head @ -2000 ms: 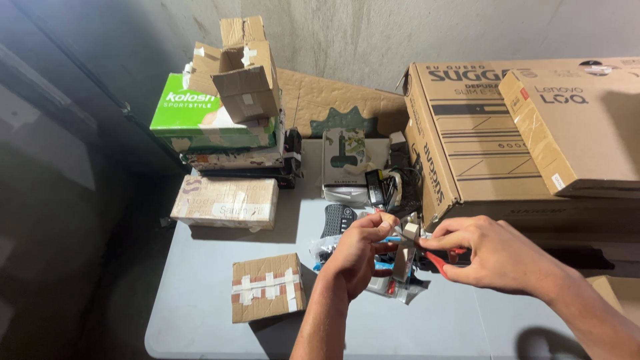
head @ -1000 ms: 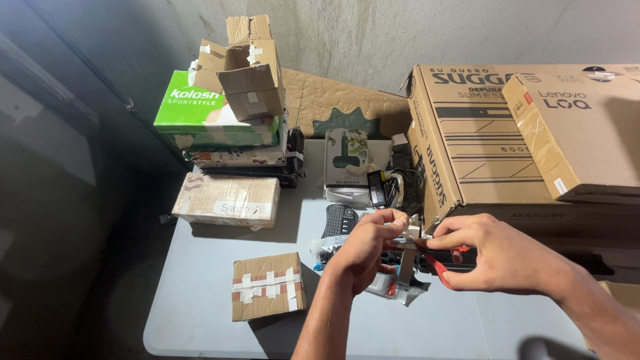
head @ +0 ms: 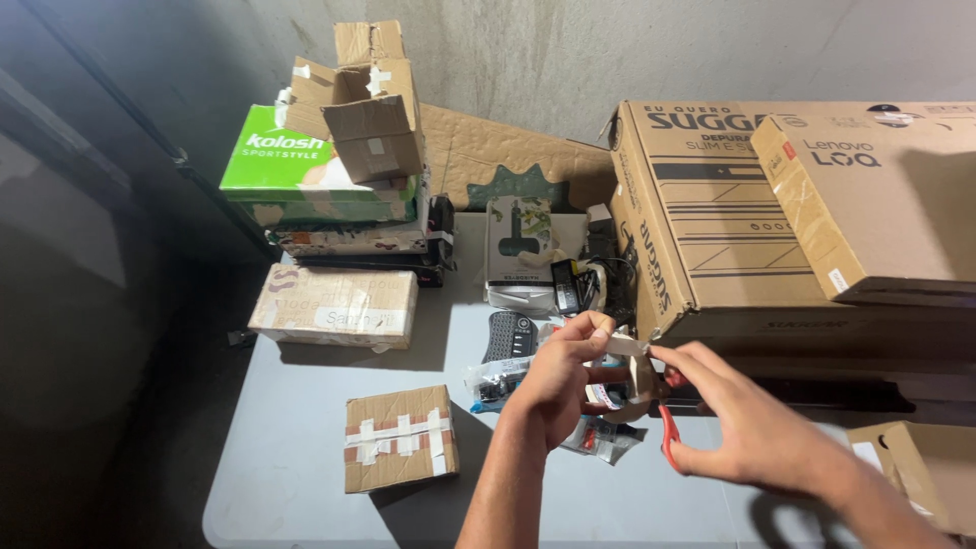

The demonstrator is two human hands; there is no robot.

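Note:
My left hand pinches one end of a pale strip of tape between thumb and fingers. At the strip's other end are the fingertips of my right hand, which also holds red-handled scissors; their blades are mostly hidden. A tape roll appears to hang by my left fingers, partly covered. Left of my wrists a small cardboard box rests on the table, with white tape strips across its top seam. Behind my left hand lie a black mini keyboard and plastic-bagged items.
Large cardboard cartons stand at right, a Lenovo box on top. At left, an open small carton sits on a green shoe box, behind a pale box. A hair dryer box and cables are at the back. An open carton is at lower right.
The right fingers have moved to the end of the tape strip, and the scissors now sit lower, away from it. More of the strip shows between my hands.

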